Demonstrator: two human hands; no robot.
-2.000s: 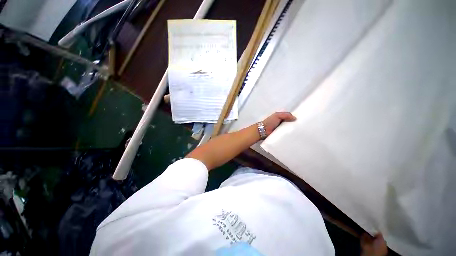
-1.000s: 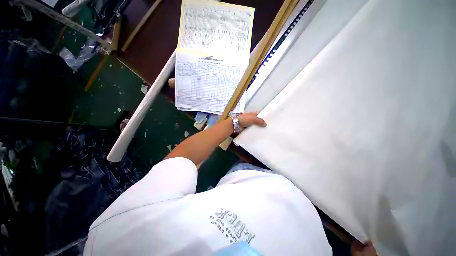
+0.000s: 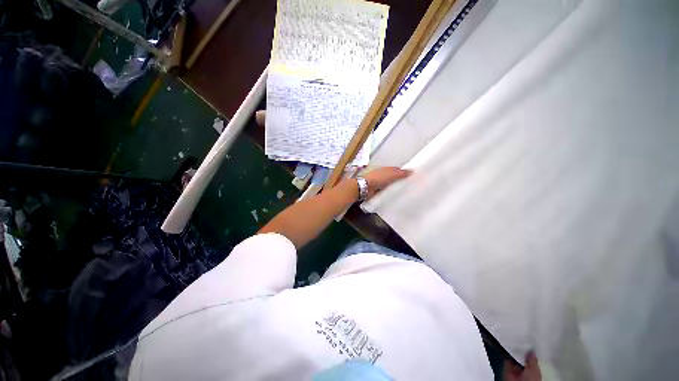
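A white fabric ply (image 3: 551, 201) covers the table on the right, its upper layer ending in a slanting edge over another white layer. My left hand (image 3: 386, 179), with a metal watch on the wrist, holds the near corner of the upper layer beside the end of the wooden strips (image 3: 383, 99). My right hand (image 3: 525, 368) is at the bottom right, partly cut off by the picture's edge, gripping the near cloth edge; most of its fingers are hidden. A white rail with dark marks (image 3: 424, 78) lies between the strips and the cloth.
Cutting order sheets (image 3: 324, 111) lie on the dark brown table end (image 3: 223, 67). A pale cardboard tube (image 3: 212, 160) overhangs that end. The green floor (image 3: 160, 134) has scraps and crumpled plastic. Dark fabric (image 3: 112, 298) is piled at the lower left.
My left hand has brought the cloth corner leftward, close to the strips and rail. My right hand has shifted left in the picture, still at the near edge. The view has shifted too.
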